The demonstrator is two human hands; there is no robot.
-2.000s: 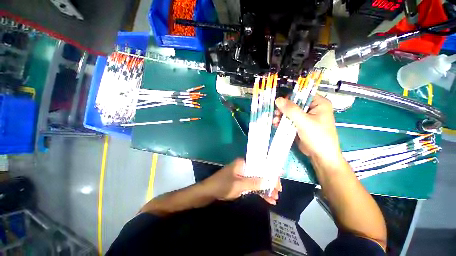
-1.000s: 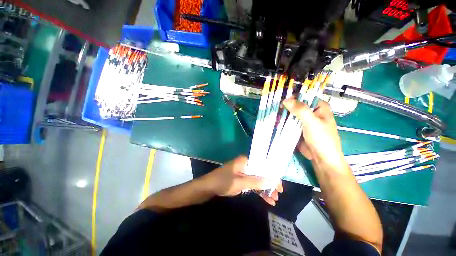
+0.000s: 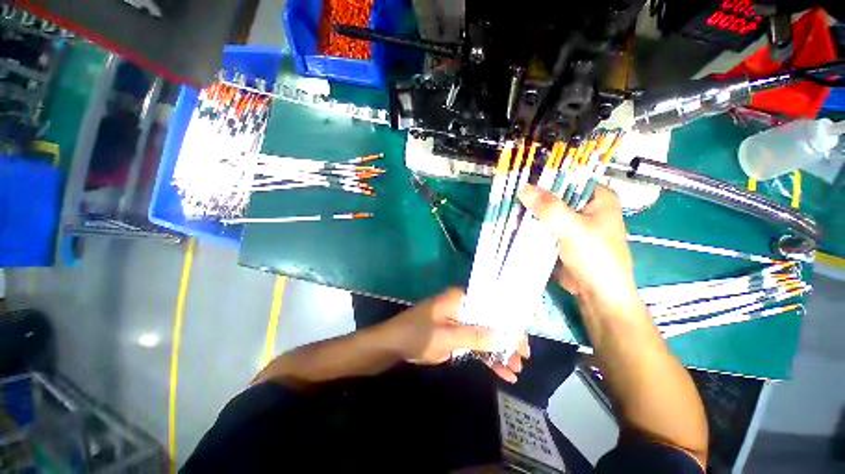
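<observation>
Both bare hands hold a fanned bundle of white sleeved wire leads (image 3: 510, 268) with dark bands and orange-yellow tips pointing up. My left hand (image 3: 445, 331) is closed around the lower ends of the bundle. My right hand (image 3: 588, 231) grips the upper right part, its thumb across the leads just below the dark bands. The tips are in front of the black terminal crimping machine (image 3: 528, 83); whether any touch it I cannot tell. The lower ends are partly hidden by my left fingers.
A blue parts bin of leads (image 3: 167, 199) is at left, with loose leads (image 3: 315, 174) beside it. More leads (image 3: 723, 296) lie at right. Cutters (image 3: 431, 199) lie before the machine. A metal tube (image 3: 723, 190), squeeze bottle (image 3: 788, 148) and red bin (image 3: 788, 74) are at right.
The leads have shifted from two separate groups towards one wider fan, with more tips gathered towards my right hand. My right thumb has moved slightly across the leads. Both hands keep hold.
</observation>
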